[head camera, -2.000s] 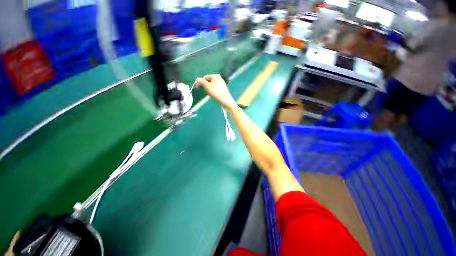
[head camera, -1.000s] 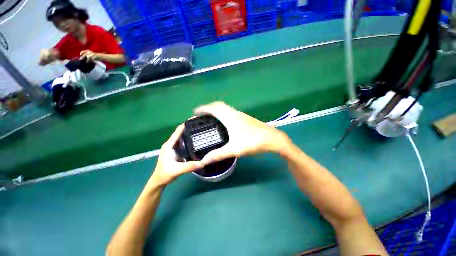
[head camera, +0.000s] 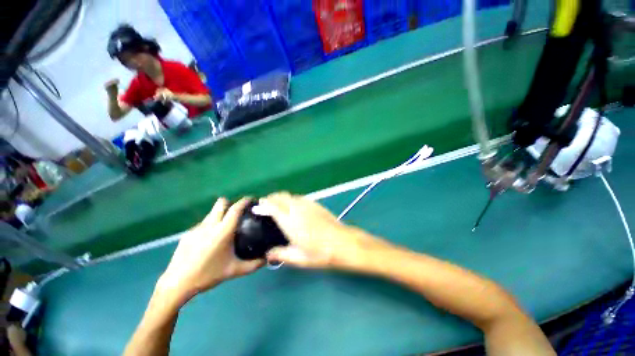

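Note:
A black rounded camera unit [head camera: 256,235] is held between both hands over the green-blue bench top [head camera: 390,278]. My left hand [head camera: 205,250] grips it from the left and my right hand [head camera: 303,229] from the right. A small pale edge shows beneath it; the rest of its underside is hidden. A white cord [head camera: 383,179] runs from behind my right hand to the belt's pale edge. The suspended screwdriver [head camera: 550,76] hangs at the right, its thin tip pointing down at the bench.
Another white camera unit [head camera: 585,146] stands behind the screwdriver, its white cord trailing over the bench's right edge. The green conveyor belt [head camera: 376,111] lies beyond. Across it are a person in red [head camera: 157,83], a black plastic-wrapped bundle [head camera: 256,101] and blue crates.
The camera unit has turned in my hands, so its pale label no longer shows and a smooth black side faces up. My hands appear further left and the view has shifted.

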